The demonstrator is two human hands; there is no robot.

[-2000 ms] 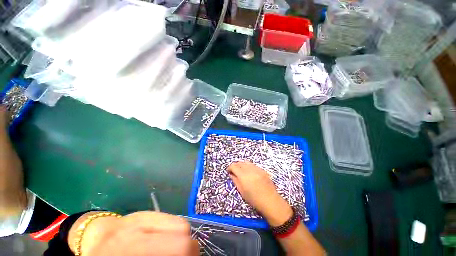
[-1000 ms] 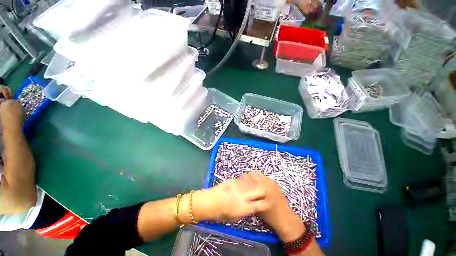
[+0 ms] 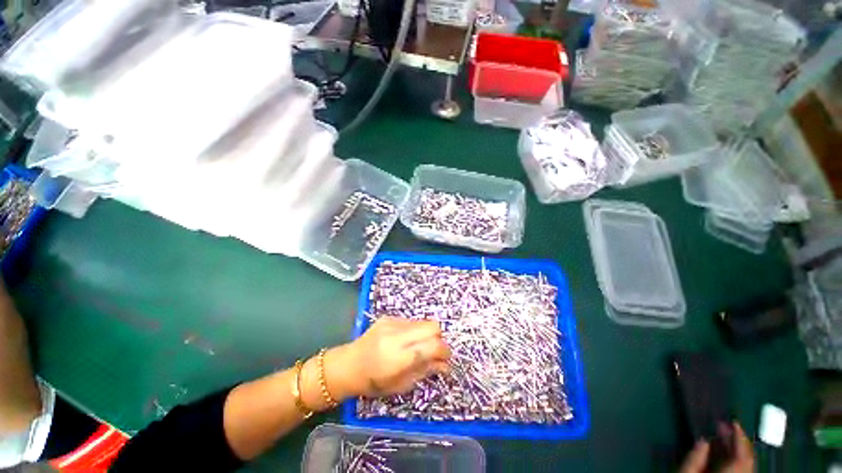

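A blue parts tray point(image 3: 580, 369) lies in front of me, full of short metal sleeves point(image 3: 406, 286) at the left and thin metal pins point(image 3: 517, 319) at the right. My left hand point(image 3: 399, 356), with a gold bracelet at the wrist, is over the tray's left half, fingers bent together; whether it holds a part cannot be seen. My right hand point(image 3: 720, 453) is at the lower right edge, cut off by the frame, its fingertips at the near end of a black smartphone point(image 3: 699, 393). A near clear box point(image 3: 475, 454) holds a few long rods.
Stacked white boxes point(image 3: 194, 120) stand at left. Behind the tray are an open clear box point(image 3: 346, 268), a clear parts box point(image 3: 466, 243), a box of white packets point(image 3: 565, 157) and a red bin point(image 3: 519, 63). A clear lid point(image 3: 637, 263) lies right. Another person's arm point(image 3: 14, 369) shows at left.
My hands, together over the tray a second ago, are now apart. My right hand has moved right to the smartphone. My left hand has shifted slightly left. The view has shifted too.
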